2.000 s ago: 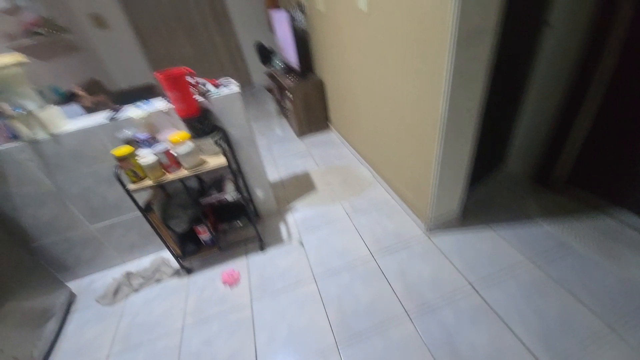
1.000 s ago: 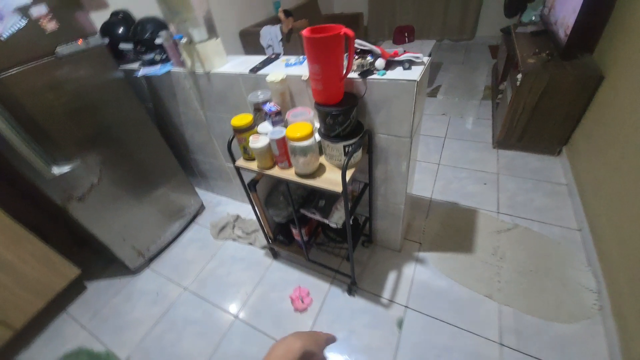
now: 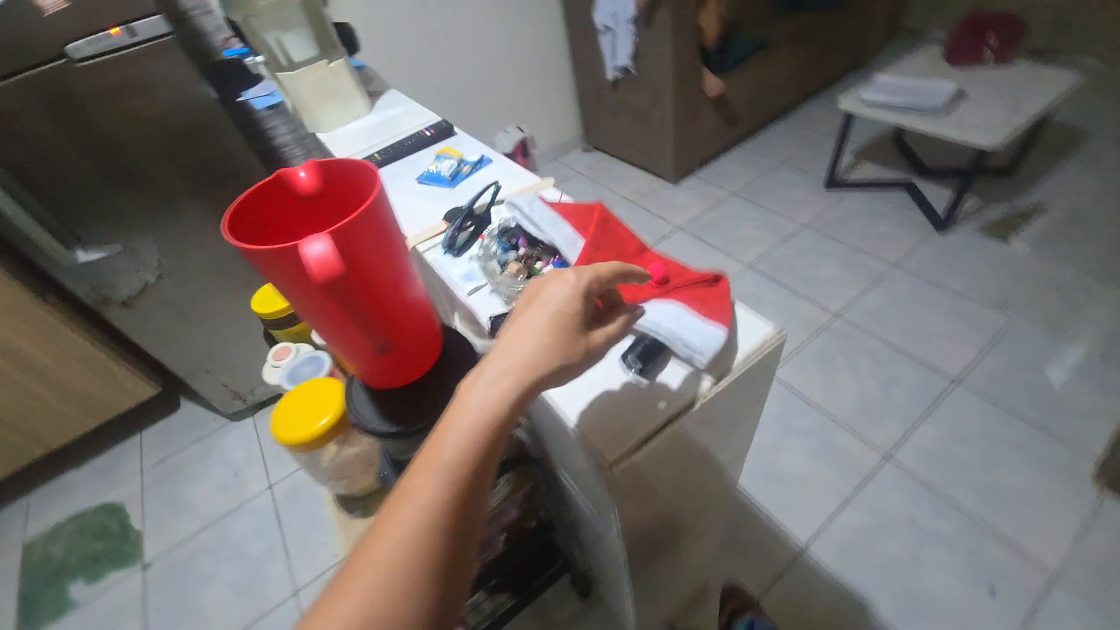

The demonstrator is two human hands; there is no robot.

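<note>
My left hand (image 3: 569, 324) reaches over the white counter top (image 3: 595, 402), palm down, index finger extended and thumb apart from it. The index fingertip is at a small pinkish-red ball (image 3: 658, 273) over a red and white cloth hat (image 3: 612, 232); whether they touch is unclear. Beside the hand, a clear dish of small items (image 3: 516, 262) and black sunglasses (image 3: 472, 219) lie on the counter. A small black object (image 3: 643, 354) sits below the fingers. Left of my forearm, a red plastic pitcher (image 3: 350, 280) stands on a black lidded container (image 3: 411, 394). My right hand is out of view.
Jars with yellow lids (image 3: 311, 416) stand near the pitcher. Farther along the counter are a remote control (image 3: 411, 143) and a blue packet (image 3: 452, 166). A refrigerator (image 3: 114, 201) is at left, a low table (image 3: 989, 96) at upper right. The counter's end edge drops to tiled floor.
The view has moved in close to the counter's end. My left hand is now over the counter; one second ago only part of a hand showed at the bottom edge.
</note>
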